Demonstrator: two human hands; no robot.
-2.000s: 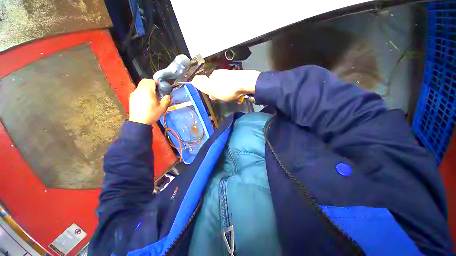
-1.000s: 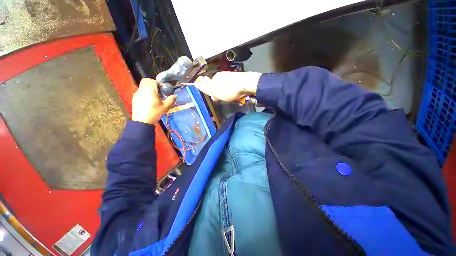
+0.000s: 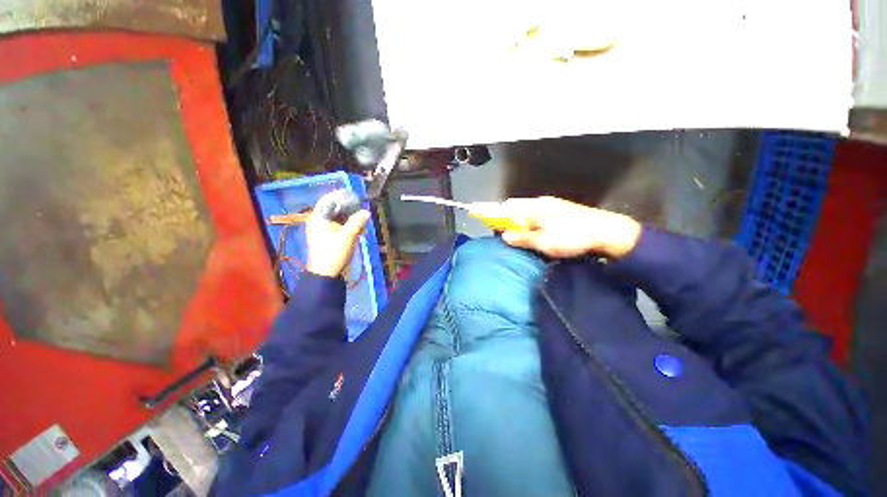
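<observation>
My right hand (image 3: 574,229) is closed around the yellow handle of a small hand tool (image 3: 502,223). Its thin pale tip points left and touches nothing. My left hand (image 3: 334,243) is on the lower grey rounded knob (image 3: 338,205) of the bench-edge fixture (image 3: 388,165), over the blue crate. A second grey knob (image 3: 364,141) sits at the fixture's upper end, near the bench corner. The fixture looks slightly blurred. Whether a small part sits in it cannot be told.
The white bench top (image 3: 622,87) is ahead, with thin pale scraps (image 3: 584,49) on it. A blue crate (image 3: 364,291) holds a brown strip and hose. A red machine panel (image 3: 233,243) is left, a perforated blue basket (image 3: 786,209) right.
My right hand has drawn back to the right with the tool, away from the fixture. My left hand is still at the lower knob. The view has shifted, showing more of the bench.
</observation>
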